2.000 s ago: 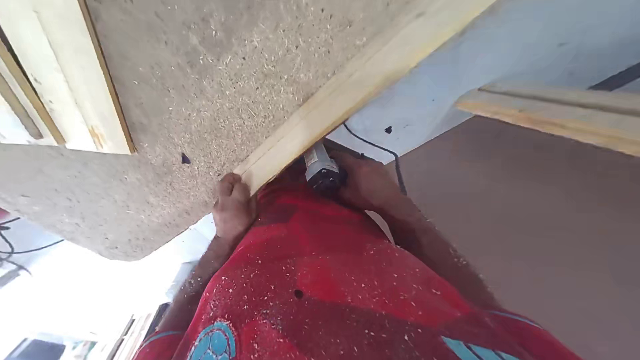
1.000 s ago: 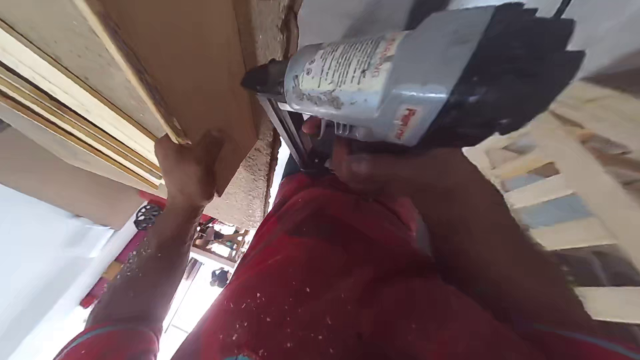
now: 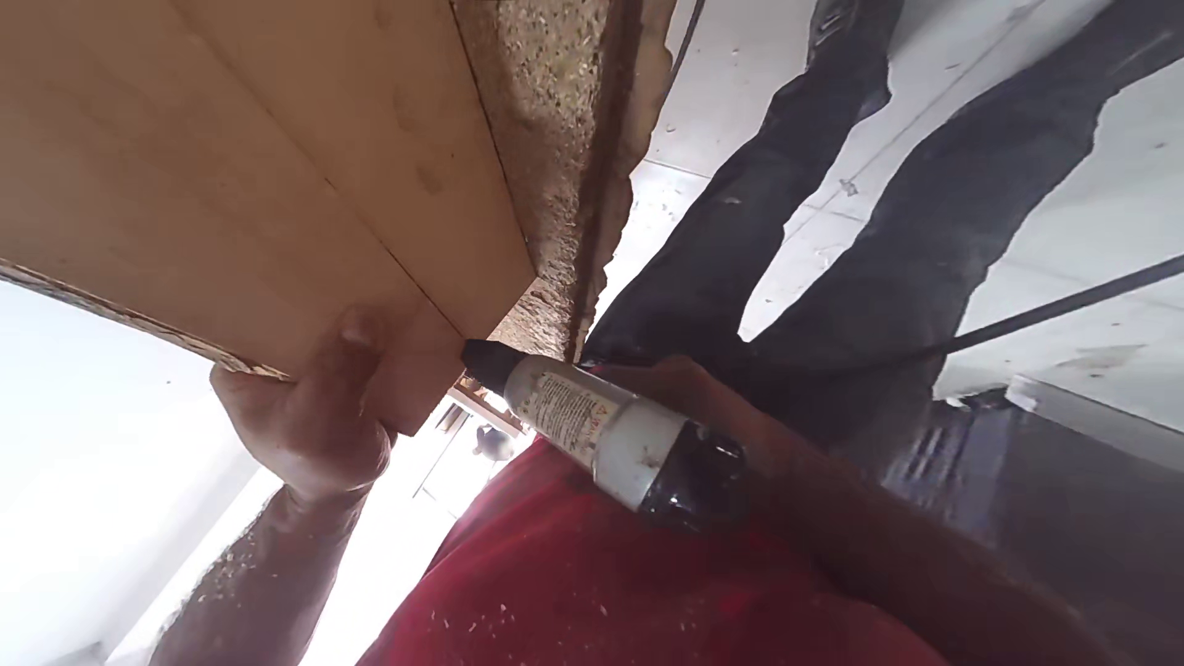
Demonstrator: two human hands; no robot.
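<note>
My left hand (image 3: 310,407) grips the lower end of a wooden panel (image 3: 277,176), its thumb on the broad face and its fingers around the edge. A thin dark seam runs down that face. To the right is a pneumatic nail gun (image 3: 592,435), grey with a black nose and a black cap. The tip of its nose is at the panel's lower end, by the seam. My right hand (image 3: 684,388) is mostly hidden behind the gun's body and holds it; the fingers and the trigger are out of sight.
Behind the panel lies a worktop (image 3: 555,157) with a rough, ragged edge and wood dust on it. My dark-trousered legs (image 3: 786,213) and a pale tiled floor (image 3: 1045,203) are at the right. A dark hose or bar (image 3: 1073,301) crosses there.
The nail gun has come down from the upper right to the panel's lower end. My left hand still grips wood. The view has turned a lot.
</note>
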